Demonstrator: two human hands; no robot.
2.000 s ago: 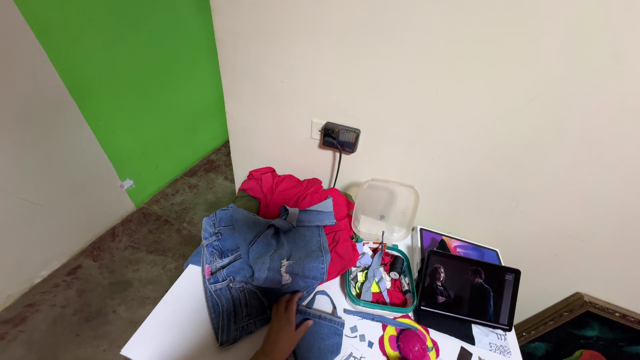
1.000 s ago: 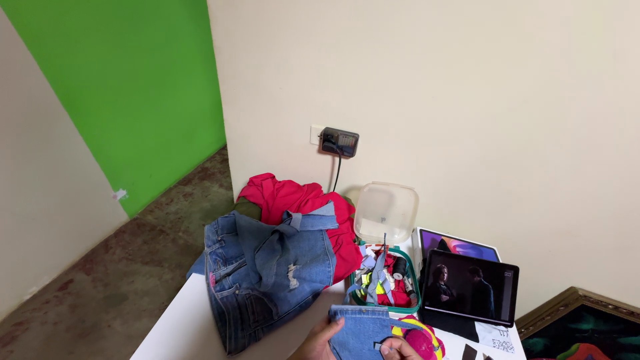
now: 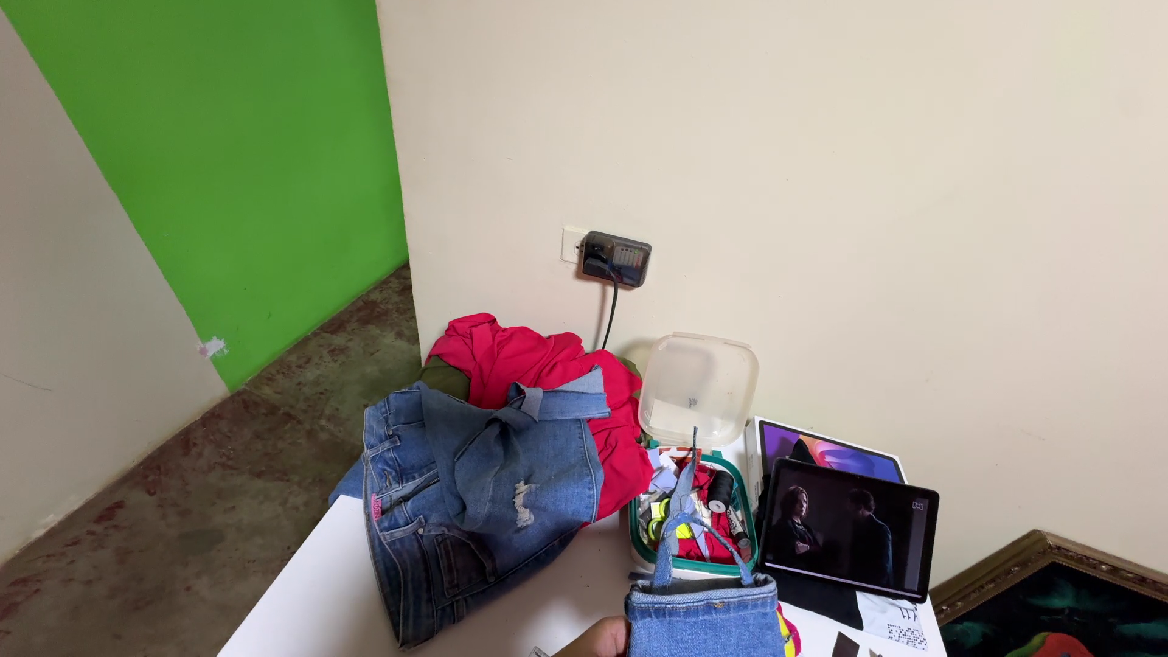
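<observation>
A small denim bag (image 3: 704,625) with thin denim handles stands upright at the bottom edge of the view. My left hand (image 3: 598,637) grips its left side; only part of the hand shows. My right hand is out of sight. Left of the bag, denim jeans (image 3: 511,484) with a frayed patch lie over red cloth (image 3: 520,358). Behind the bag is a green-rimmed container (image 3: 636,538) holding fabric scraps and a spool of black thread (image 3: 720,491).
A clear plastic lid (image 3: 701,383) leans on the wall. A tablet (image 3: 849,529) playing a video stands at the right before a box (image 3: 826,447). A charger (image 3: 616,259) is plugged in at the wall. A framed picture (image 3: 1049,593) is at the lower right.
The denim piece lay flat under one hand two seconds ago, then was held in both hands. Now it is upright with its handles raised, and my right hand has left the view.
</observation>
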